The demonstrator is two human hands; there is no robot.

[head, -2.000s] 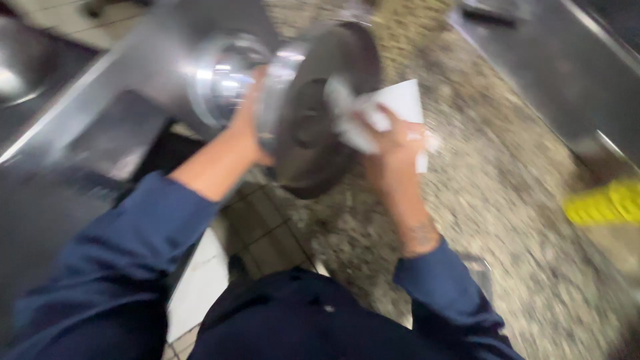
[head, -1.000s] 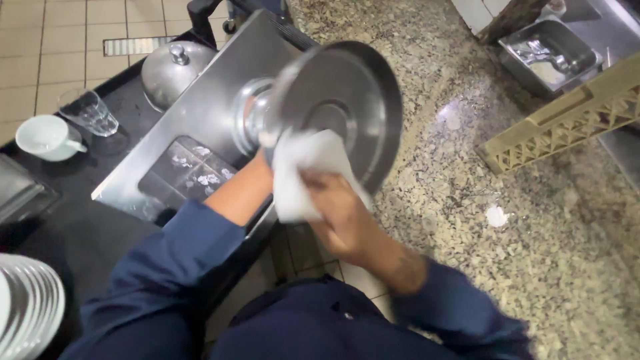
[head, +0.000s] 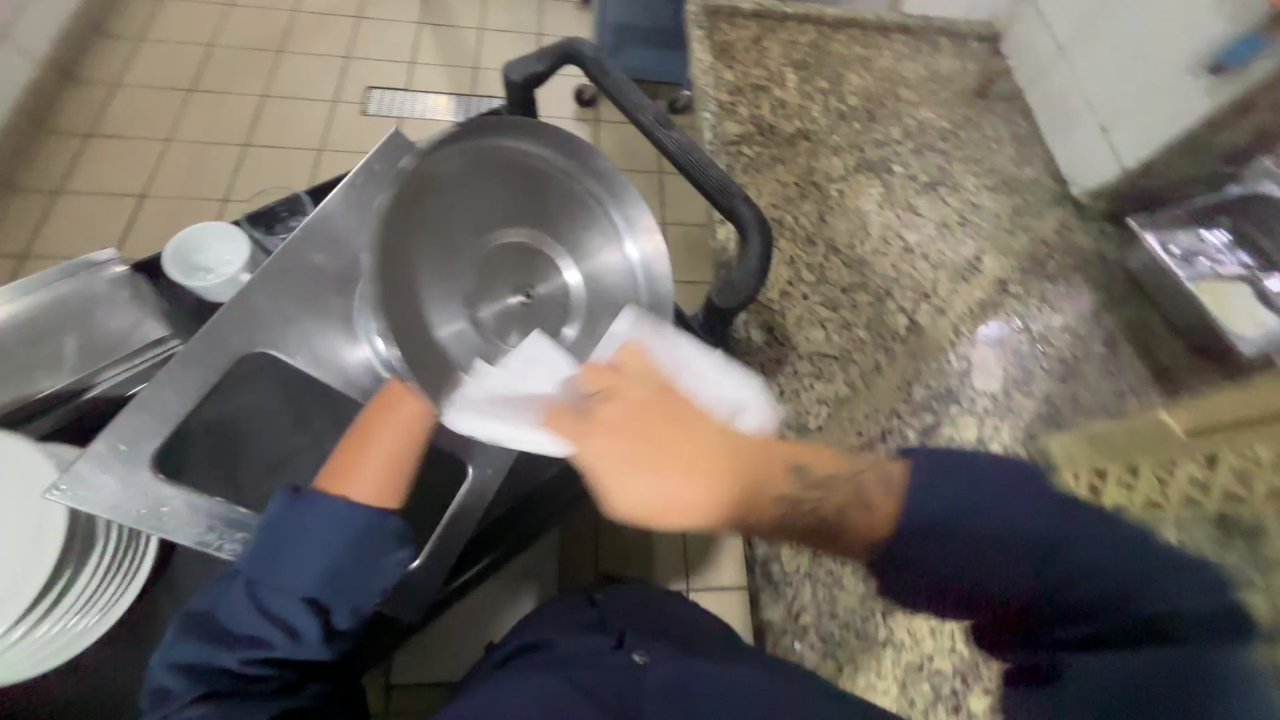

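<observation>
A round stainless steel lid or shallow dish [head: 440,210] is tilted up in the middle of the view, its concave side toward me. My left hand [head: 408,405] reaches behind its lower left edge; the fingers are hidden by the metal, and only the wrist side shows. With my right hand [head: 650,440] I grip a white cloth or paper [head: 690,375] against the lower rim. Beneath the round piece lies a flat steel panel [head: 290,300] with a rectangular opening.
A black cart with a curved handle [head: 690,160] carries the panel, a white cup [head: 208,258], stacked white plates [head: 60,570] and a metal tray [head: 80,330]. At right are a granite counter [head: 850,250], a steel container [head: 1180,270] and a yellowish plastic rack [head: 1180,450].
The round piece has turned so that its concave side faces me more. The cloth has moved to its lower rim with my right hand. The view has shifted.
</observation>
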